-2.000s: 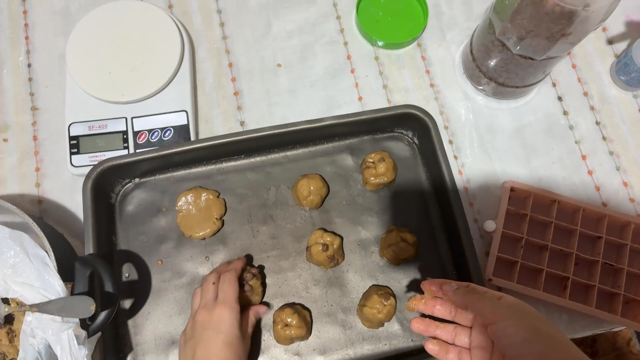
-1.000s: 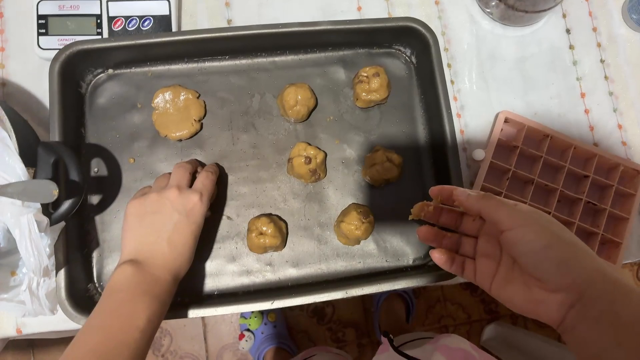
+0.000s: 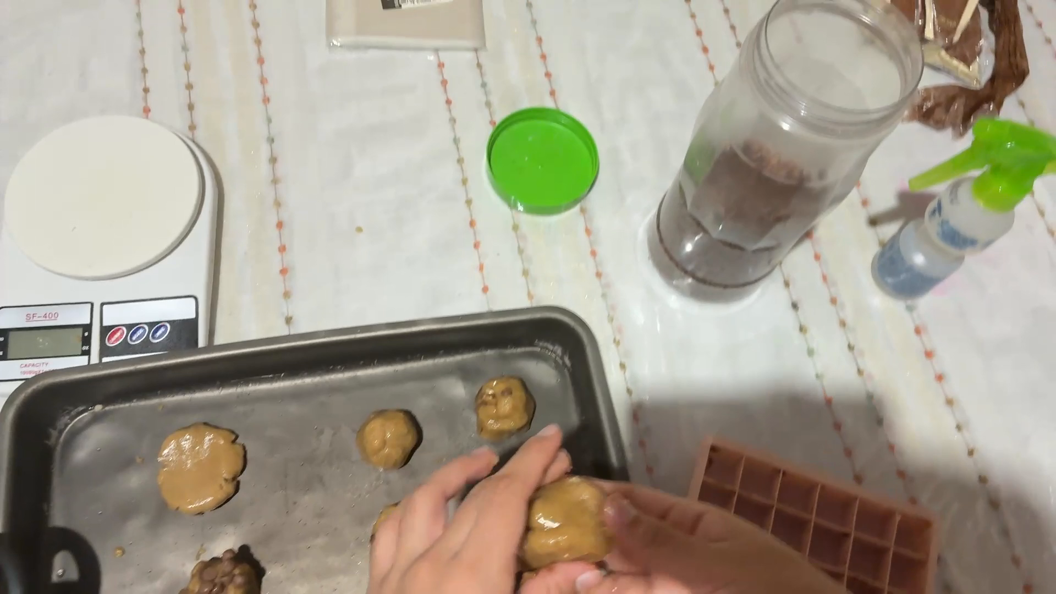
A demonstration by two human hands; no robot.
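Note:
Low in the head view, my left hand [image 3: 470, 520] and my right hand [image 3: 660, 536] hold a smooth ball of brown dough [image 3: 568, 521] between their fingers, over the right part of a dark metal baking tray [image 3: 330, 342]. On the tray lie a flattened dough round [image 3: 200, 468] at the left, a dough ball [image 3: 388, 439] in the middle and another dough ball [image 3: 504, 407] near the far right corner. A lump topped with chocolate chips [image 3: 221, 574] shows at the bottom edge. Part of one more ball is hidden behind my left hand.
A white kitchen scale [image 3: 103, 198] stands behind the tray at left. A green lid [image 3: 542, 160], a clear jar of brown contents [image 3: 742, 198] and a spray bottle [image 3: 949, 214] are farther back. A pink silicone mold [image 3: 813, 520] lies right of the tray, and a flat wrapped packet [image 3: 404, 23] at the top.
My left hand has moved right from the tray's left part and meets my right hand at the dough ball. The chip-topped lump it covered earlier shows. The view has swung up toward the table's back.

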